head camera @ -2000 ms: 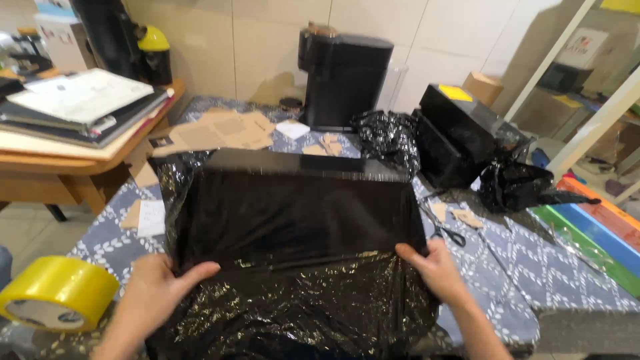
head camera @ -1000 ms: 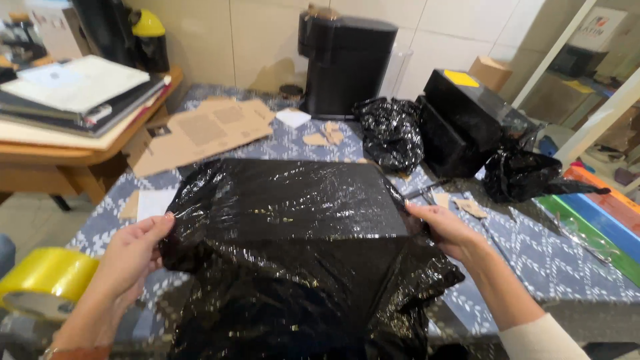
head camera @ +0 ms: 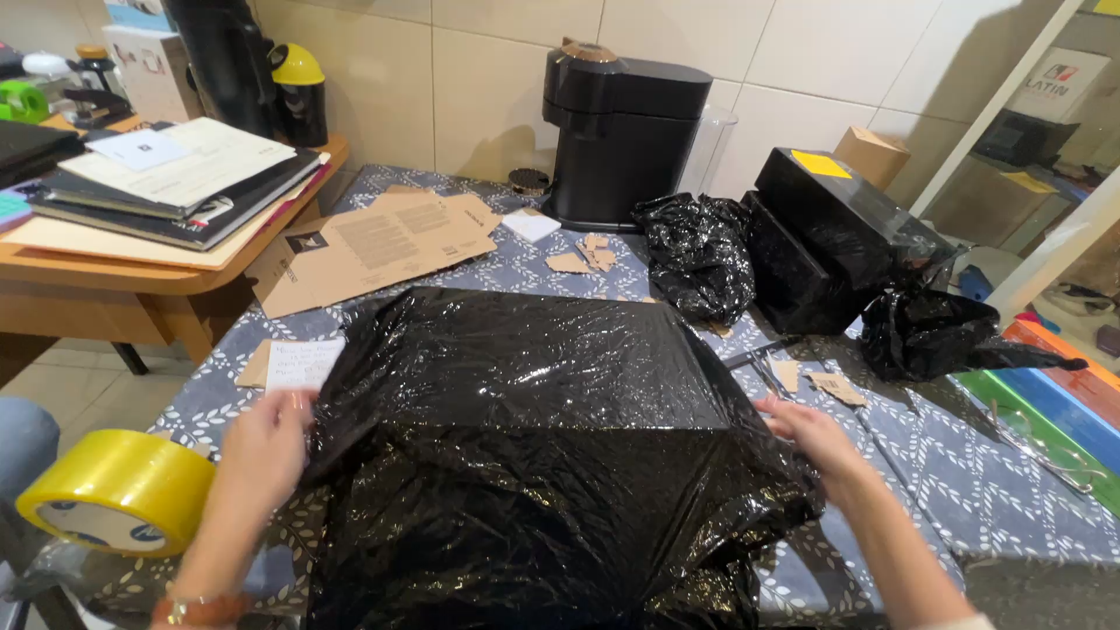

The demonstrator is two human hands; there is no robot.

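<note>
A box-shaped object covered in shiny black plastic film point(head camera: 542, 367) lies in front of me on a table with a patterned blue cloth, its loose film hanging toward me. My left hand point(head camera: 267, 446) pinches the film at the left side. At the right side, my right hand point(head camera: 809, 433) grips the film's edge. A roll of yellow packing tape point(head camera: 118, 492) stands left of my left forearm. Scissors point(head camera: 770, 372), partly hidden, lie just beyond my right hand. A handwritten paper note point(head camera: 302, 363) lies beyond my left hand.
Flattened cardboard point(head camera: 385, 245) and cardboard scraps point(head camera: 582, 255) lie behind the package. A black coffee machine point(head camera: 621, 140) stands at the wall. Crumpled black plastic point(head camera: 700, 254) and black wrapped boxes point(head camera: 831, 227) are at the back right. A side desk point(head camera: 201, 276) holds papers and folders.
The black film, earlier held near the package's front edge, now spreads over its top and hangs down the front. Both hands have moved from the front to the sides.
</note>
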